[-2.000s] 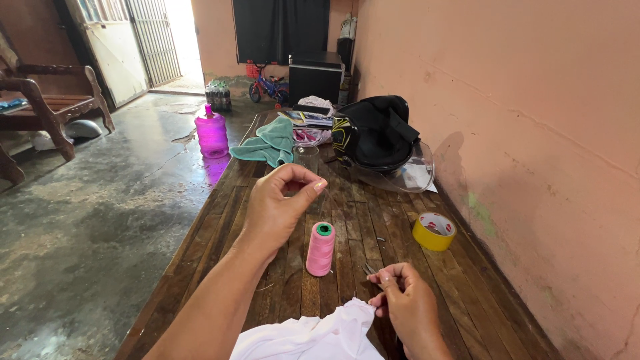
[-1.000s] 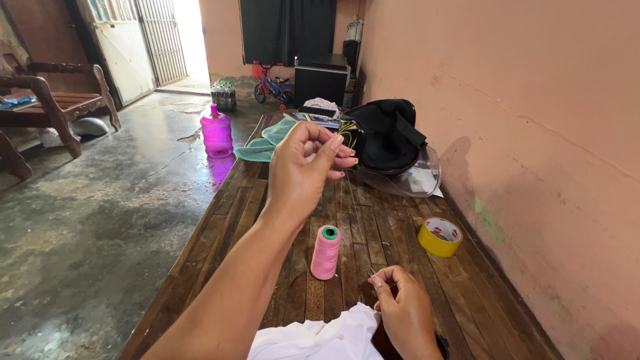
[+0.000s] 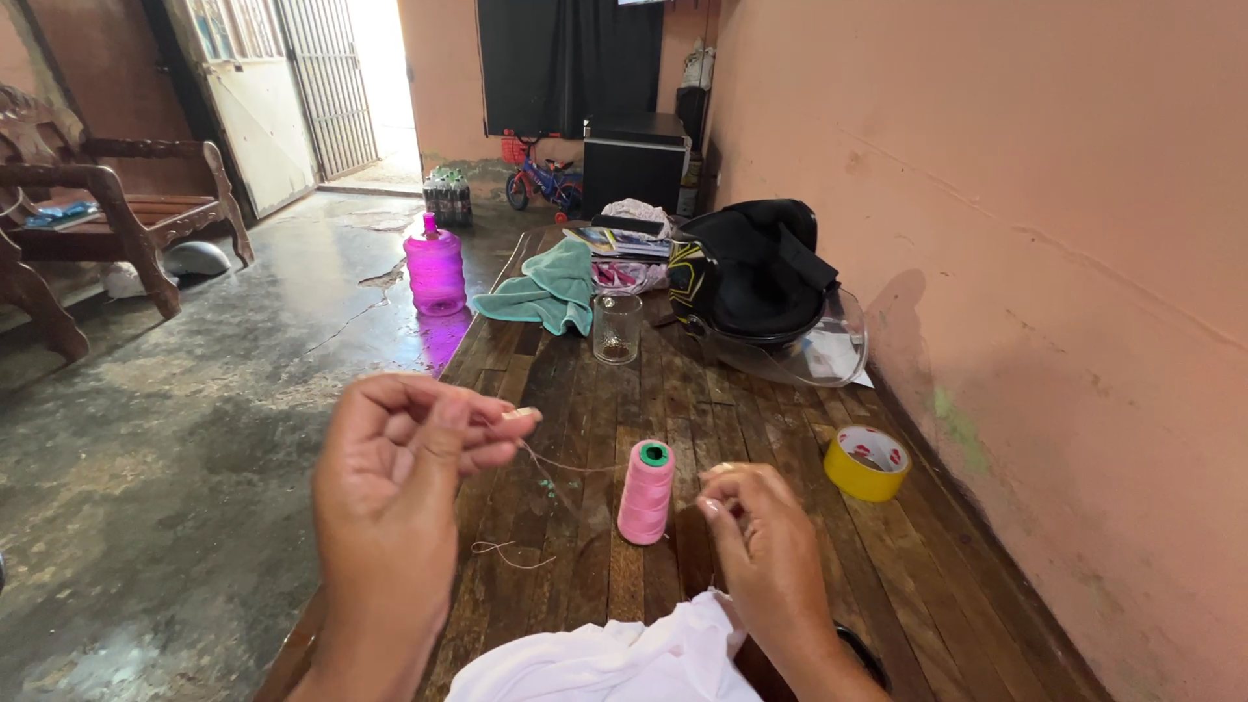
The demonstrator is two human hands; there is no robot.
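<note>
My left hand [image 3: 409,468] is raised at the left, its thumb and fingers closed on a thin pink thread [image 3: 570,468] that runs toward the spool. A cone-shaped spool of pink thread [image 3: 644,497] with a green core stands upright on the wooden table between my hands. My right hand [image 3: 765,546], at the right of the spool, has its thumb and index finger pinched together; whether something fine is between them I cannot tell. White cloth [image 3: 614,658] lies at the near edge, below and against my right hand. A loose bit of thread [image 3: 512,556] lies on the table.
A roll of yellow tape [image 3: 866,464] lies at the right. Farther back are a clear glass [image 3: 617,331], a green cloth [image 3: 551,288] and a black helmet [image 3: 751,283] with a clear visor. The wall [image 3: 1053,292] borders the table's right side. A pink water jug [image 3: 436,268] stands on the floor.
My left hand has come down and to the left from above the spool. The glass, which the hand hid a second ago, now shows. My right hand has risen slightly.
</note>
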